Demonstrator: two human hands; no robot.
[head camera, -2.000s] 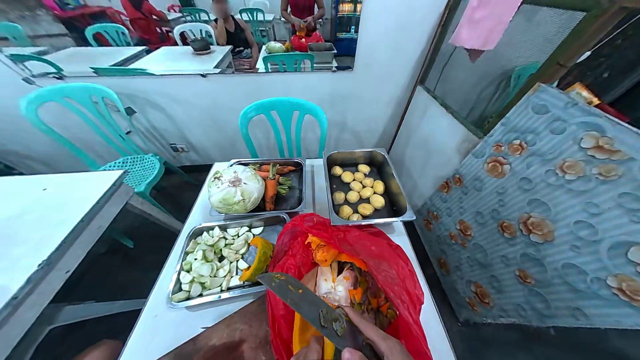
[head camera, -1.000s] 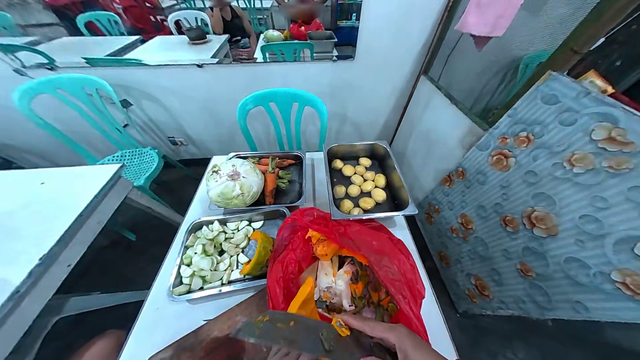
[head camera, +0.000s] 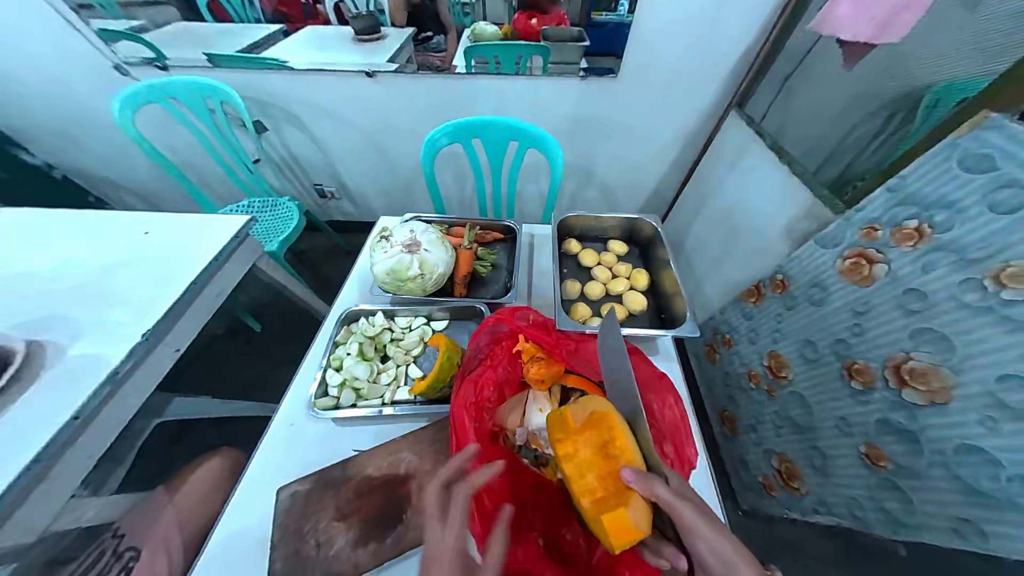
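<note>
My right hand (head camera: 680, 512) holds both a peeled orange squash piece (head camera: 596, 468) and a large knife (head camera: 624, 384), whose blade points away from me. Below them a red plastic bag (head camera: 660, 408) lies open with peelings inside. My left hand (head camera: 464, 512), slightly blurred, has its fingers apart over the bag's left side and holds nothing. Left of it is a wooden cutting board (head camera: 352, 512). A metal tray (head camera: 376, 412) carries cut pale vegetable chunks (head camera: 368, 360) and an unpeeled squash wedge (head camera: 438, 368).
A cabbage (head camera: 412, 258) and carrots (head camera: 466, 264) share a rear tray (head camera: 516, 264). Peeled potatoes (head camera: 620, 286) sit in a deeper metal pan (head camera: 684, 308). A green plastic chair (head camera: 492, 152) stands behind the white table (head camera: 264, 480); another white table (head camera: 96, 272) is at left.
The knife, earlier low over the bag, now points away beside the squash piece. The squash piece has come into full view above the bag, and my left hand shows with nothing in it.
</note>
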